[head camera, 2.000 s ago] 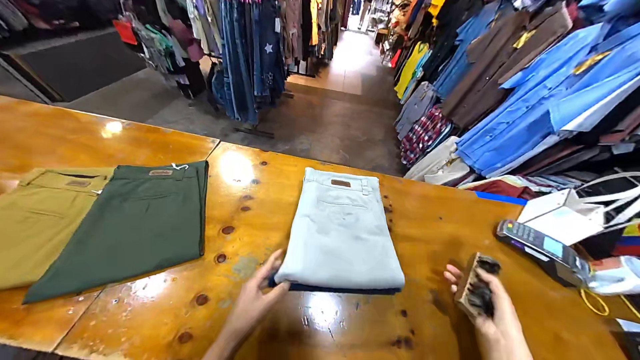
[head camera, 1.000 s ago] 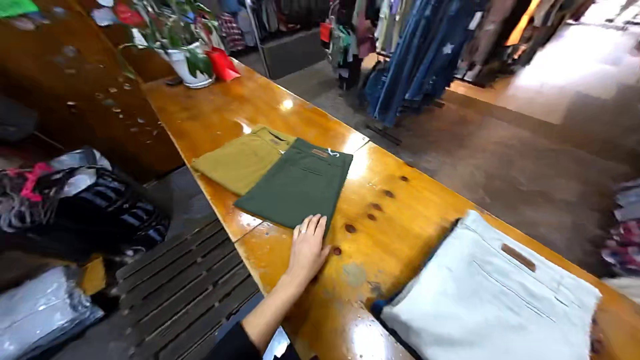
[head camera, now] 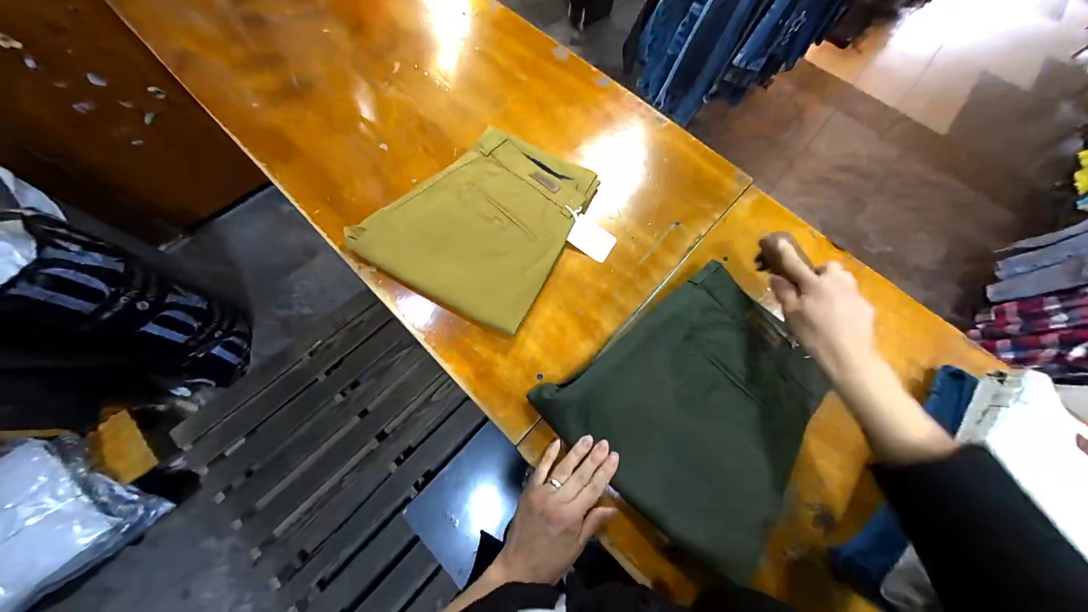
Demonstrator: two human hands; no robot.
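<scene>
Dark green folded trousers (head camera: 688, 399) lie on the varnished wooden counter (head camera: 280, 93). My left hand (head camera: 565, 501) rests flat at their lower left edge, fingers a little apart, with a ring on one finger. Above the waistband side, my right hand (head camera: 816, 297) grips a wooden-backed brush (head camera: 784, 253), blurred; its bristles are mostly hidden. Mustard folded trousers (head camera: 476, 229) with a white tag (head camera: 591, 238) lie apart, further up the counter. At the right edge, pale folded trousers (head camera: 1033, 442) lie over blue denim (head camera: 948, 399), partly behind my right sleeve.
Jeans (head camera: 705, 51) hang beyond the counter's far edge. A slatted wooden platform (head camera: 340, 442) is on the floor at the near side. Plastic-wrapped goods (head camera: 68, 510) and a striped black bundle (head camera: 110, 306) stand at the left. Folded plaid shirts (head camera: 1037, 327) are at the far right.
The green trousers, beside the mustard ones earlier, now lie apart from them, nearer me. My right hand, out of view one second ago, is back with the brush. The view has swung left.
</scene>
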